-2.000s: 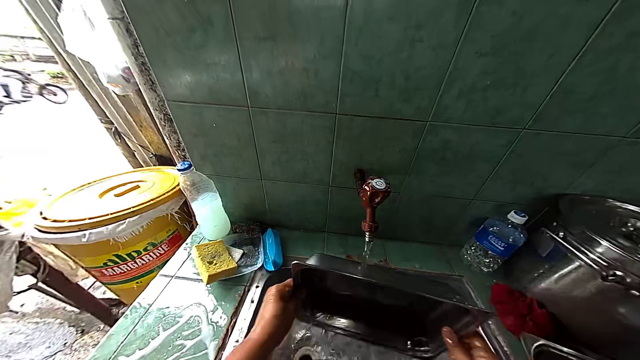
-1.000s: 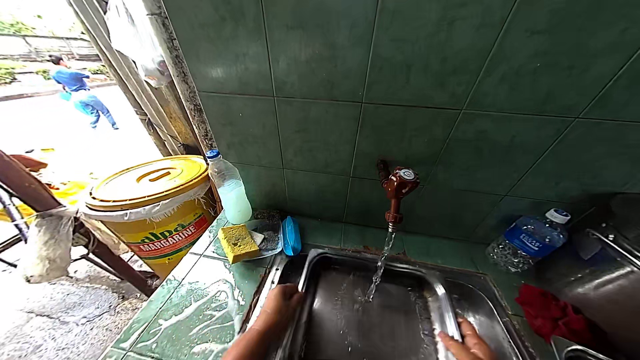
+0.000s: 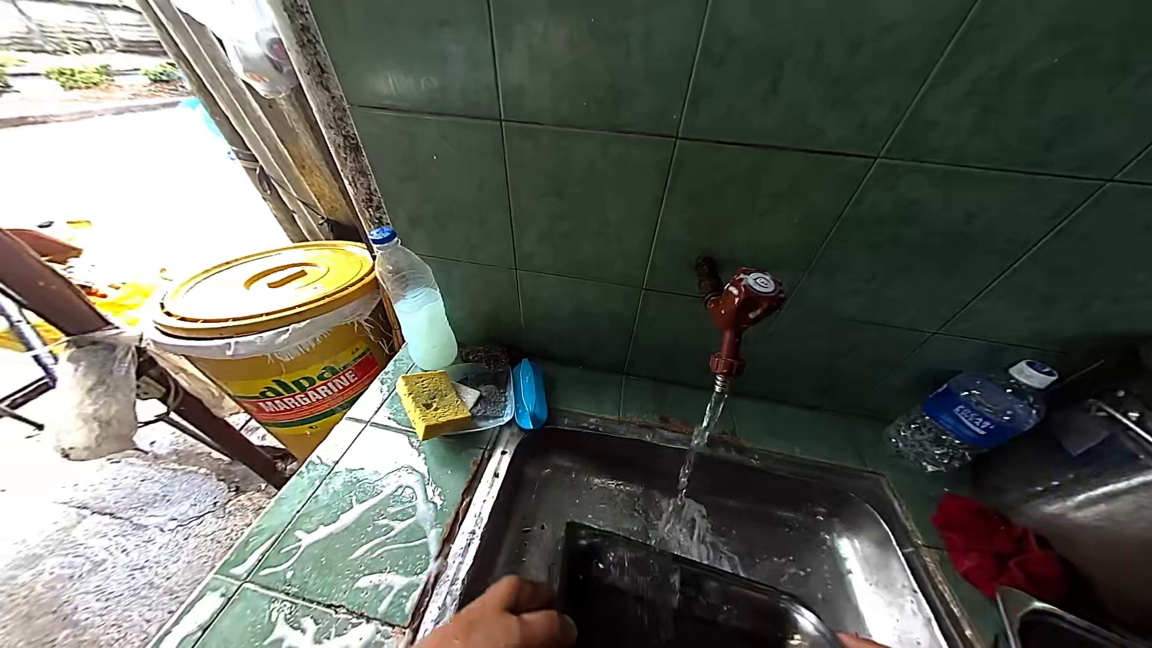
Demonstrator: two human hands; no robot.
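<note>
A dark metal tray point(image 3: 666, 589) is tilted inside the stainless steel sink point(image 3: 810, 504), low in the view. My left hand point(image 3: 508, 616) grips its left edge. Only a fingertip of my right hand point(image 3: 857, 640) shows, at the tray's right edge by the bottom of the view. Water runs from the red-brown faucet point(image 3: 740, 306) on the tiled wall and splashes at the tray's far edge.
Left of the sink, a yellow sponge point(image 3: 433, 404), a blue plastic item point(image 3: 530, 394) and a bottle of cloudy liquid point(image 3: 419, 310) stand on the foamy tiled ledge point(image 3: 360, 531). A lidded margarine bucket point(image 3: 283, 324) is beyond. At right are a water bottle point(image 3: 976, 412), red cloth point(image 3: 999, 544) and metal pot point(image 3: 1080, 504).
The tray was under the faucet with its inside showing one second ago; now it is lower and tilted, nearer to me. Both hands have moved down with it. The person outside is out of view.
</note>
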